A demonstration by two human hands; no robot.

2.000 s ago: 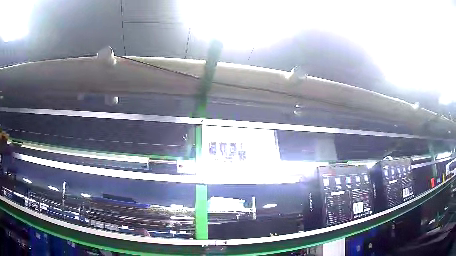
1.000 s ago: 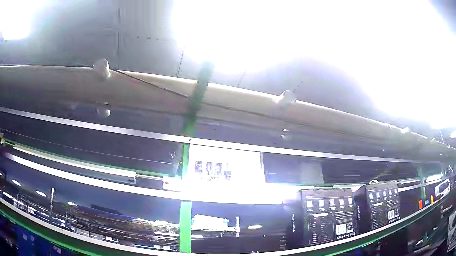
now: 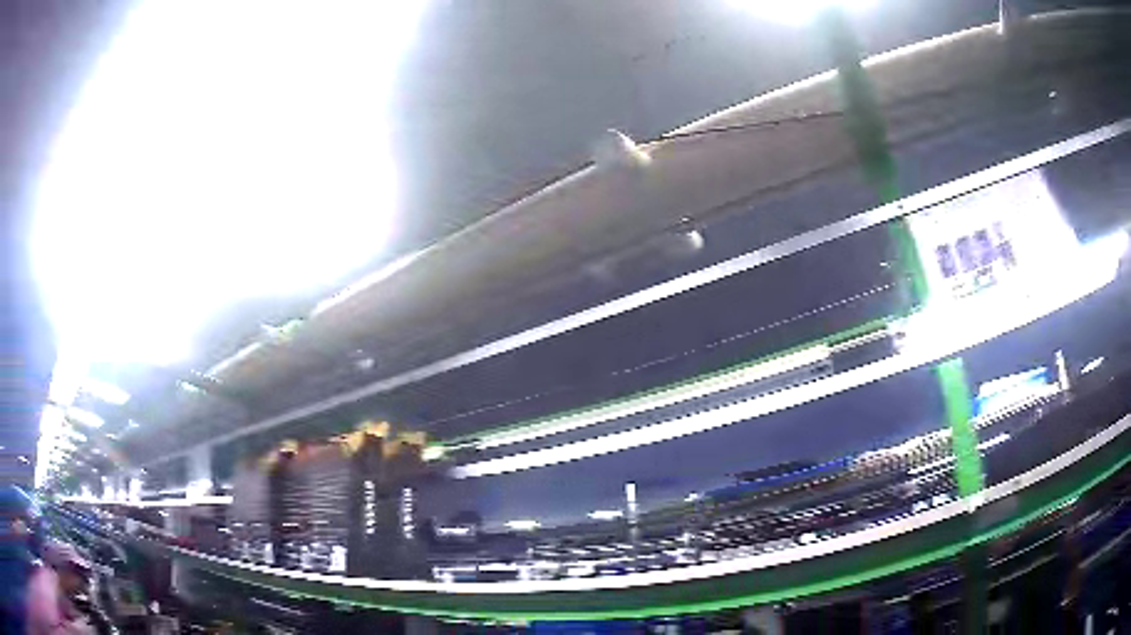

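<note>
Neither of my hands is in the picture. In front of me is a long shelf with a pale front rail and green edging [image 3: 645, 595]. A dark stack of printed cartons [image 3: 329, 509] with ragged orange-yellow tops stands on the shelf at the left. A white instruction sheet [image 3: 992, 248] with a row of dark pictures is fixed by the green post [image 3: 959, 428] at the right. The picture is blurred, so the carton printing cannot be read.
A bright tube light [image 3: 695, 416] runs under the upper rail [image 3: 595, 298]. A person in pink [image 3: 52, 589] is at the lower left edge. Strong ceiling glare fills the upper left. Dark, blurred items lie beyond and below the shelf.
The view has swung left and tilted. The sheet and post now sit further right, the black cartons at the right have left the picture, and the orange-topped stack and pink-clothed person have appeared.
</note>
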